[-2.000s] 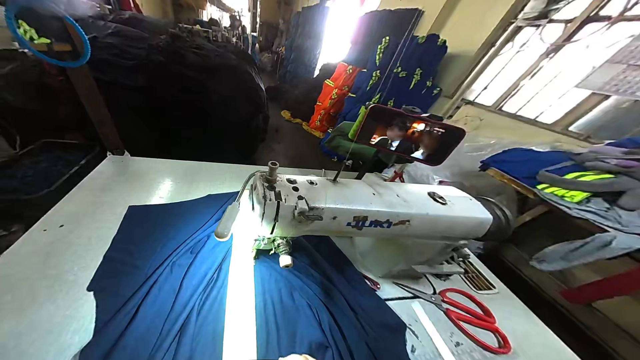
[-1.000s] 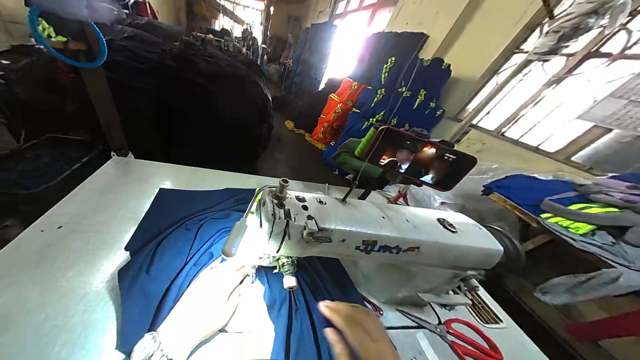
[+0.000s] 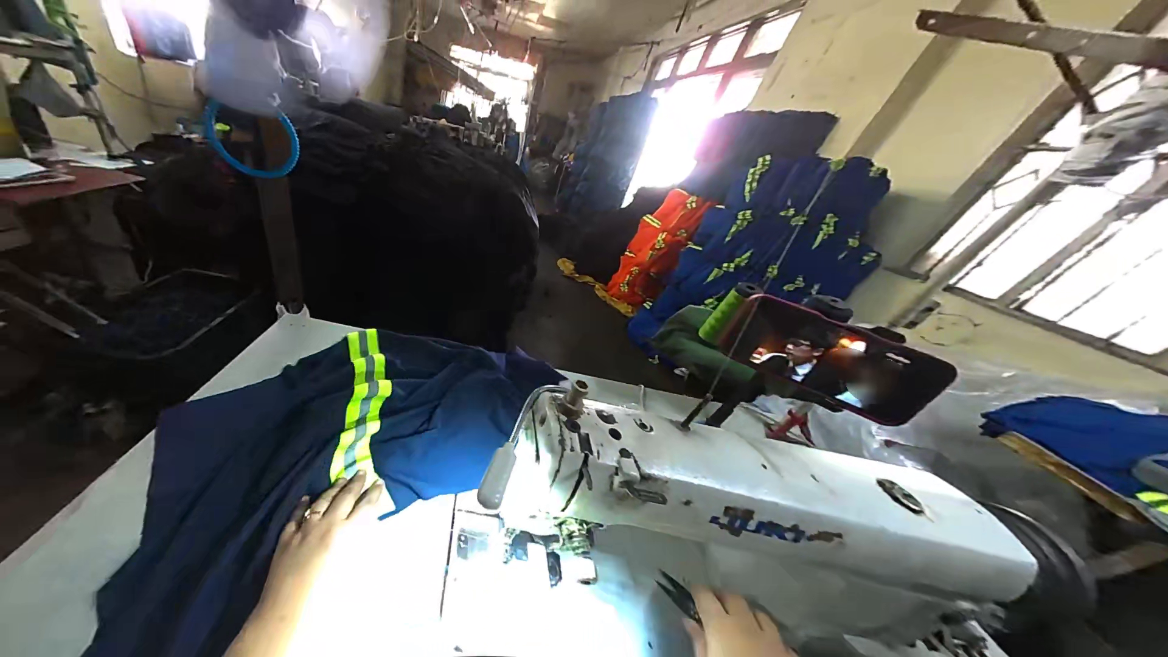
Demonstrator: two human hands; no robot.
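A white Juki sewing machine stands on a pale table, its lamp lighting the needle area. To its left lies a navy blue garment with a yellow-green and silver reflective strip. My left hand rests palm down on the garment, fingertips at the strip's lower end. Right of the needle, low in the view, my right hand holds small dark thread snips; their points face up and left. The cloth lies behind and left of the presser foot, not under it.
A phone is mounted behind the machine, beside a green thread cone. A blue ring hangs on a post at the left. Blue and orange garments are piled beyond the table. More blue cloth lies at the right.
The blue cloth has moved from under the needle area to the left, and its reflective strip now shows. Dark snips now show in my right hand. The view has shifted left and up.
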